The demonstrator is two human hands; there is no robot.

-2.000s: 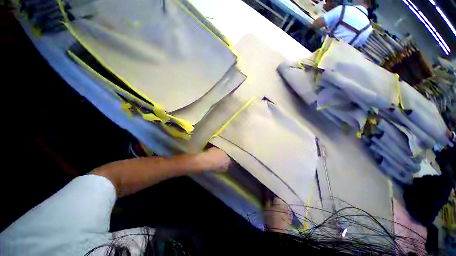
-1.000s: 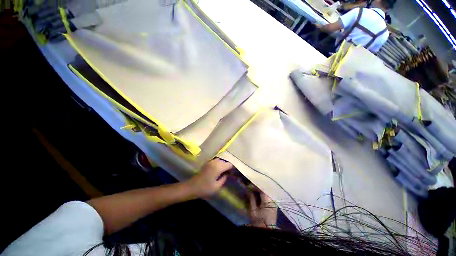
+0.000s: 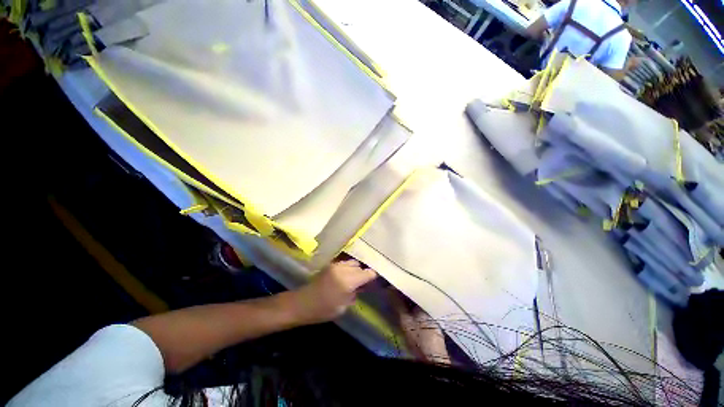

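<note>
A light-grey panel lies in front of me at the table's near edge, with yellow tape along its left side. My left hand is at the panel's near left corner, its fingers closed on the edge there. My right hand is further right at the panel's near edge, dark, blurred and partly hidden by hair. I cannot tell what its fingers do.
A stack of larger grey panels with yellow edges lies at the left. Folded grey bundles lie at the right. Thin rods lie beside the panel. A person in a white shirt is at the far right.
The view has shifted slightly. My left hand has stayed near the panel's left corner, its fingers now closer together. My right hand has stayed at the near edge.
</note>
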